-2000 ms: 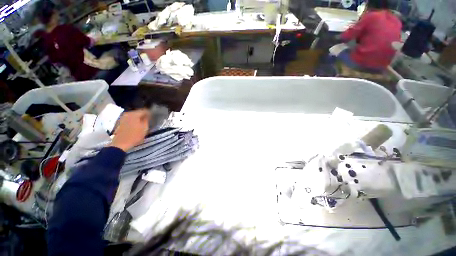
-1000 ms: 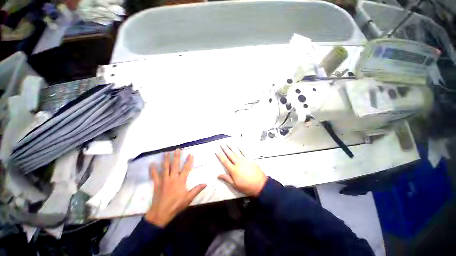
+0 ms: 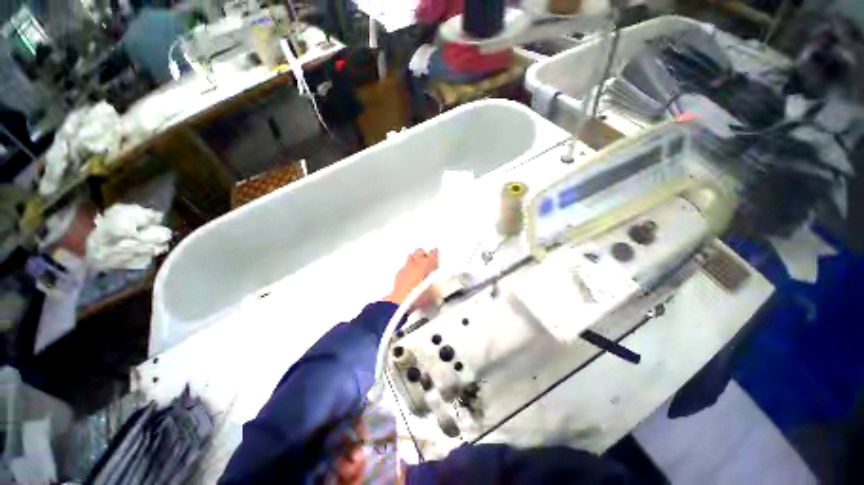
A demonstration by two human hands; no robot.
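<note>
The cream sewing machine head (image 3: 531,332) lies across the right half of the table. My left hand (image 3: 414,277) reaches past its left end to the far side; the fingers are partly hidden and blurred, and I cannot tell whether they hold anything. My right hand (image 3: 351,464) shows only as a small blurred patch at the bottom edge, beside a dark blue sleeve; its grip cannot be told. The needle area is hidden. A black strap (image 3: 609,346) lies on the machine's near side. A yellowish thread cone (image 3: 513,208) stands behind the machine.
A bundle of grey pieces (image 3: 156,445) lies at the table's lower left. A pale raised trough (image 3: 332,227) lines the far edge. A clear cover (image 3: 616,185) stands over the machine. A white bin (image 3: 606,71) with dark pieces is behind right; blue plastic (image 3: 805,332) is at right.
The view has swung right. My left hand has left the pale dark-edged piece on the table and moved behind the machine. My right hand has dropped to the bottom edge. The piece no longer shows clearly.
</note>
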